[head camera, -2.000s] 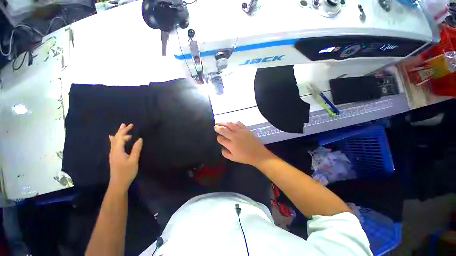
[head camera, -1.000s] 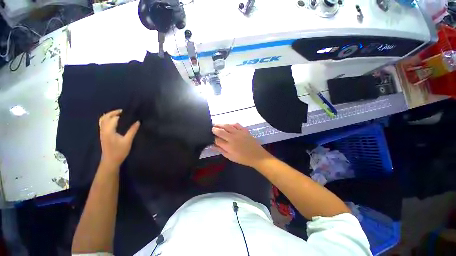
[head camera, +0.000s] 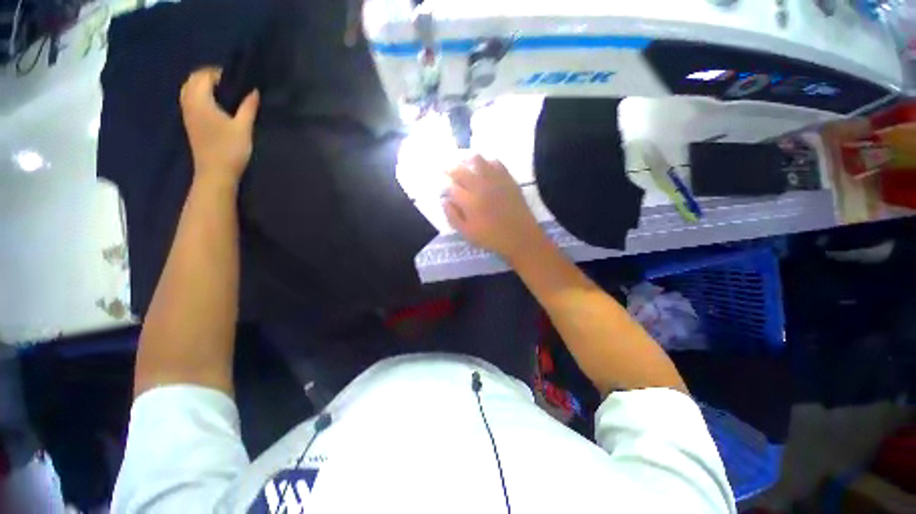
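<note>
The large black garment panel (head camera: 311, 211) lies left of the needle, spreads to the back left and hangs over the front edge towards my lap. My left hand (head camera: 219, 125) grips a fold of it at the upper left. My right hand (head camera: 487, 206) is just in front of the presser foot (head camera: 460, 122), over the white table, right of the panel and apart from it. Its fingers are bent, and I cannot tell whether they hold anything small. The curved black cut piece (head camera: 585, 173) lies flat right of my right hand.
The white sewing machine (head camera: 623, 62) spans the back right. A slim yellow-green and blue tool (head camera: 681, 193), a flat black rectangle (head camera: 738, 169) and a red tray (head camera: 894, 166) are at right. A blue basket (head camera: 738, 301) with pale bundled material is below the ruler-marked edge (head camera: 723, 216).
My left hand has moved up and away from me, and the panel has shifted with it to the back left. My right hand has left the panel's edge and moved up near the needle.
</note>
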